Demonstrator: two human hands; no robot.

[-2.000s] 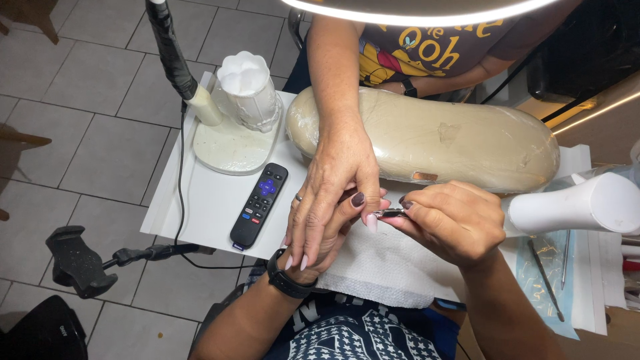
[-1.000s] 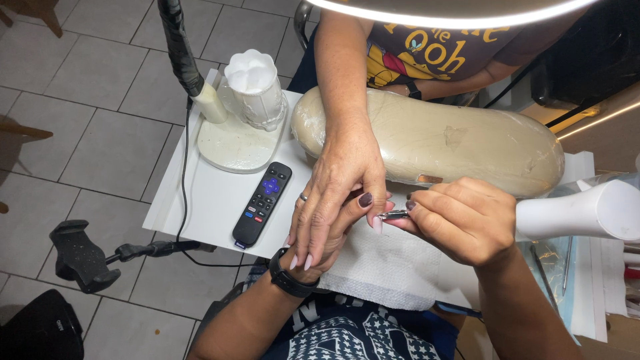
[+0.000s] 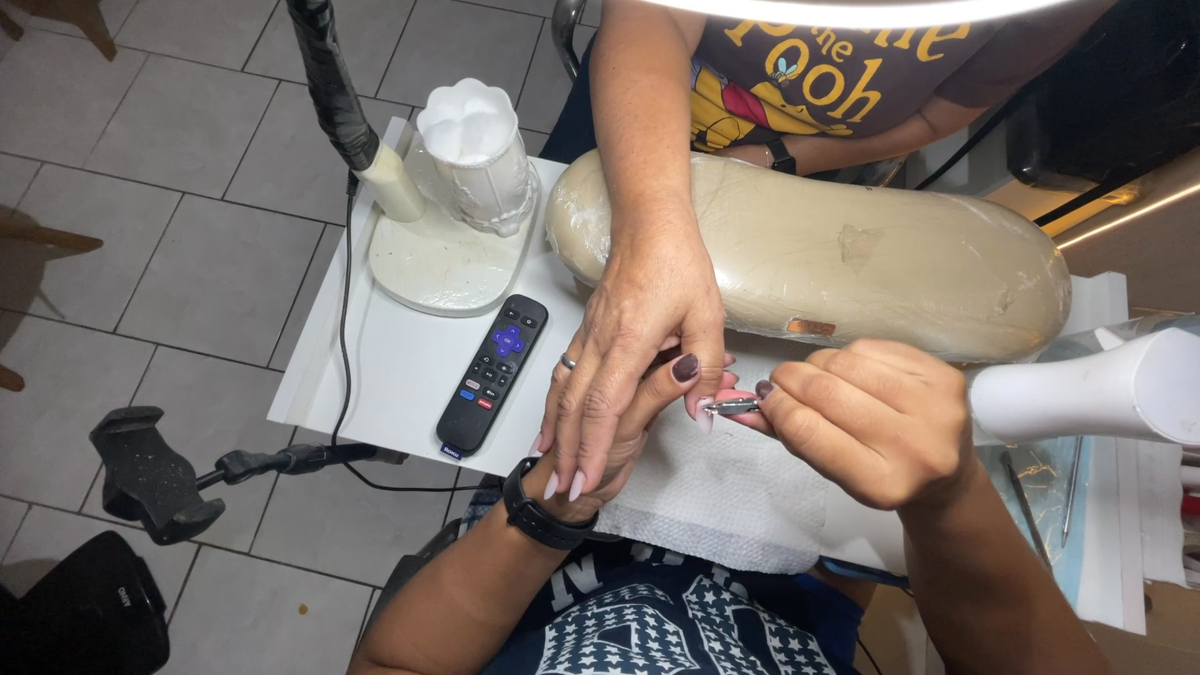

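Observation:
My left hand [image 3: 626, 445], with a black band at its wrist, lies under another person's hand [image 3: 647, 309] and grips that hand near its thumb. Much of my left palm is hidden by it. Between the fingers of my right hand [image 3: 867, 412] is a small metal cuticle nipper [image 3: 733, 406], whose tip is at the base of the person's long pale thumbnail [image 3: 703, 412]. The person wears a ring [image 3: 567, 361]. Below these hands a white paper towel [image 3: 712, 497] covers part of the white table [image 3: 319, 375].
A plastic-wrapped beige armrest cushion [image 3: 816, 253] lies behind the hands. At left are a black remote control [image 3: 492, 375], a lamp base [image 3: 441, 272] and a white cup [image 3: 478, 159]. A phone holder [image 3: 155, 473] juts beside the table. At right are a white device [image 3: 1087, 389] and metal tools [image 3: 1072, 492].

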